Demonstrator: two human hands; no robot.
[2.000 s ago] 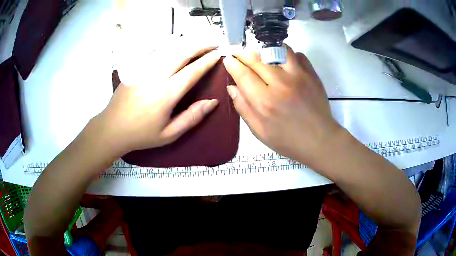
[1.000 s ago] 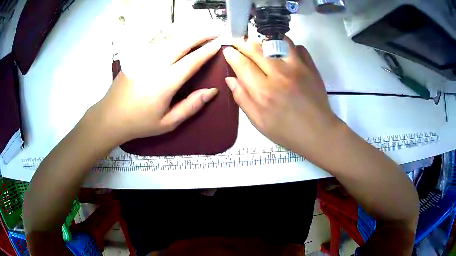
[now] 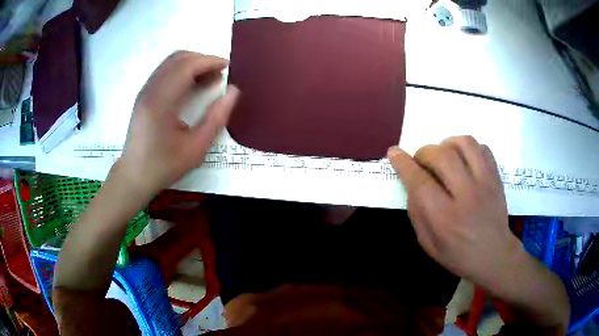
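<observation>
A maroon pocket piece point(image 3: 315, 88) lies flat on the white table, with its rounded corners towards me and a pale strip across its far, straight end. My left hand point(image 3: 174, 115) is slightly blurred at the piece's left edge, thumb and fingers apart. My right hand point(image 3: 453, 197) is at the near right corner, its thumb tip touching or just beside the cloth. Its other fingers are curled, and whether they grip the corner is hidden. The presser foot and needle are not in view.
A silver knurled knob point(image 3: 473, 21) stands at the top right. Maroon pieces point(image 3: 58, 72) lie at the far left. A printed ruler point(image 3: 545, 179) runs along the front edge. Green point(image 3: 56, 203) and blue point(image 3: 141, 289) baskets are below left.
The view has shifted right and the machine head is mostly out of the picture. My hands have parted from the cloth's middle to its sides, and the whole piece now shows flat.
</observation>
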